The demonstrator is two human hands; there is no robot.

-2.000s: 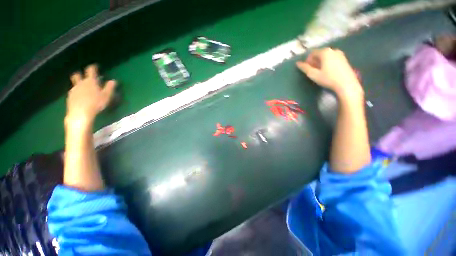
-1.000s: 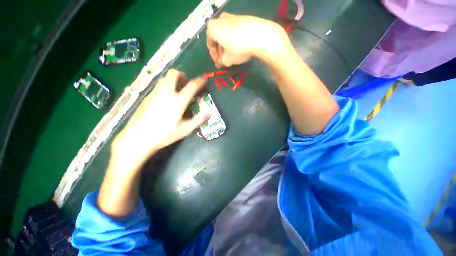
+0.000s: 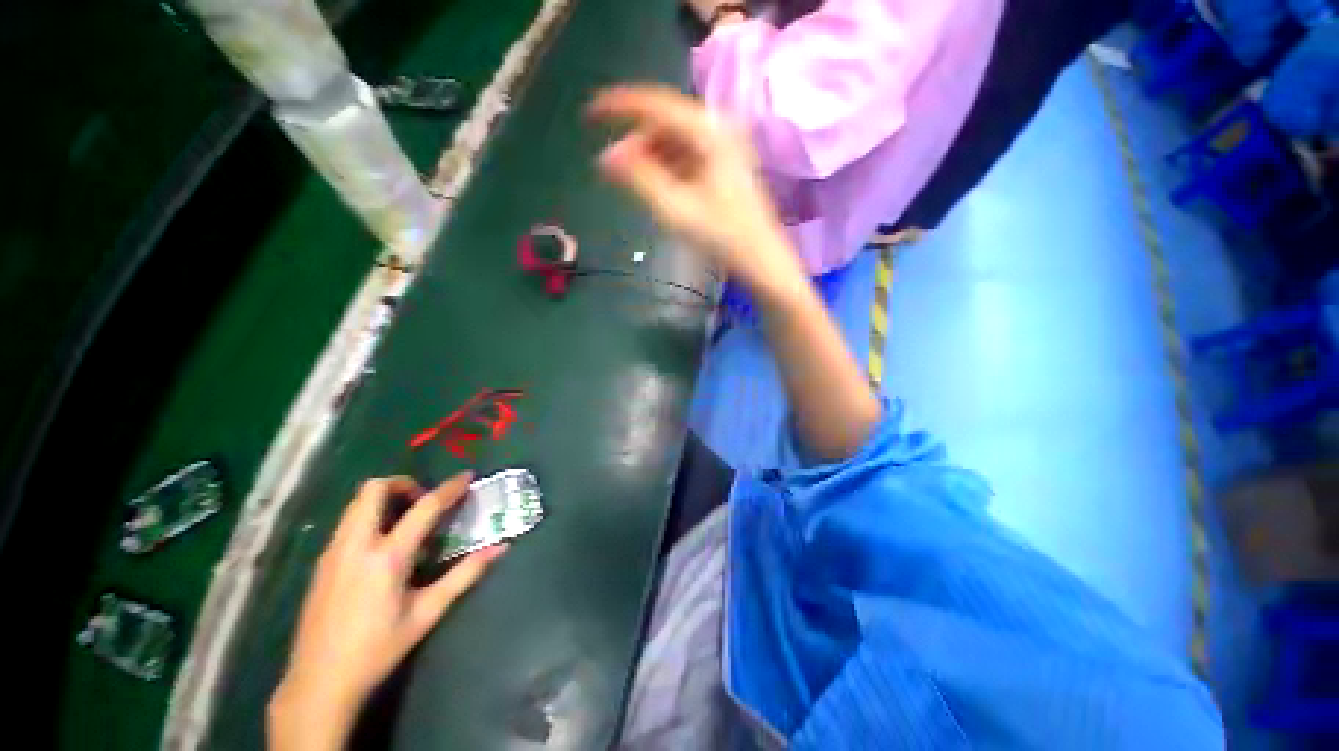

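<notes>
A phone half-assembly with a green and silver-white face lies on the dark green bench. My left hand grips it from the left, thumb and fingers at its edges. A loose pile of small red parts lies just beyond the phone. My right hand is raised over the right side of the bench, blurred, thumb and forefinger bent towards each other. Whether it holds a small part cannot be told. A red tape roll stands further up the bench.
Two phone assemblies lie on the green belt at left, another further up. A white wrapped post stands at the whitish strip. A thin black cord and small white piece lie near the roll. A person in pink is close at right.
The view has turned right. My right hand has left the red pile and moved up and right, past the tape roll. My left hand remains at the phone.
</notes>
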